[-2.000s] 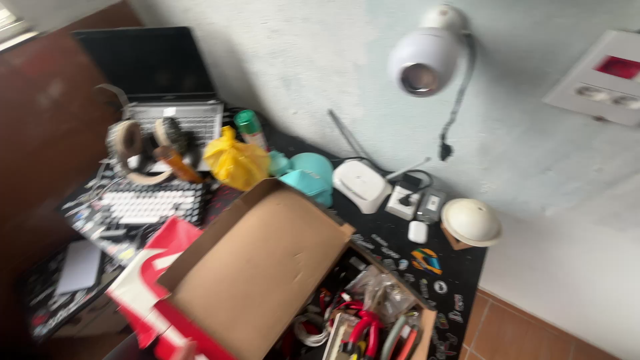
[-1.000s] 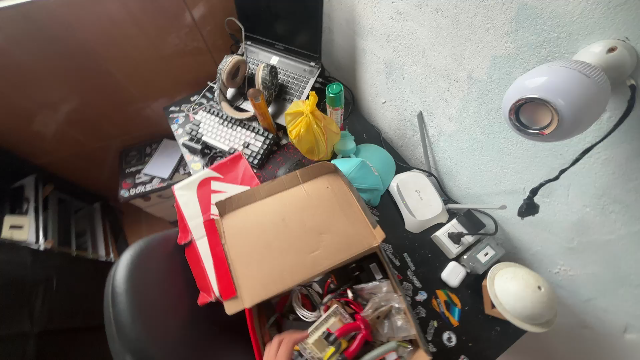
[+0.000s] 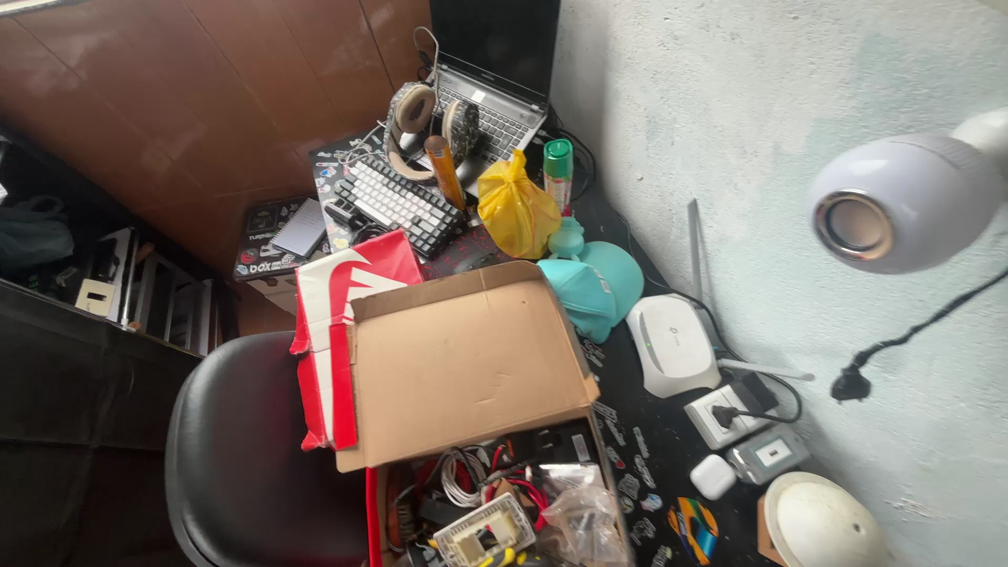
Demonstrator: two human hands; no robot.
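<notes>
Neither of my hands shows at this moment. A cardboard shoebox (image 3: 372, 520) with red outer sides stands at the bottom centre, its brown lid (image 3: 465, 354) raised. Inside lie a coiled white cable (image 3: 462, 477), red cables (image 3: 538, 496), a cream plastic electrical frame (image 3: 480, 531), clear plastic bags (image 3: 584, 520) and partly hidden yellow-and-black tool handles (image 3: 504, 557). A torn red and white piece with a swoosh (image 3: 339, 339) sits left of the lid.
Behind the lid are a teal cap (image 3: 594, 287), yellow bag (image 3: 516, 209), keyboard (image 3: 402, 201), headphones (image 3: 413, 110) and laptop (image 3: 496, 79). A router (image 3: 673, 346) and power socket (image 3: 720, 413) stand right; a black chair (image 3: 260, 457) is left.
A hand showed at the shoebox's lower edge a second ago and is now out of view. The view has shifted.
</notes>
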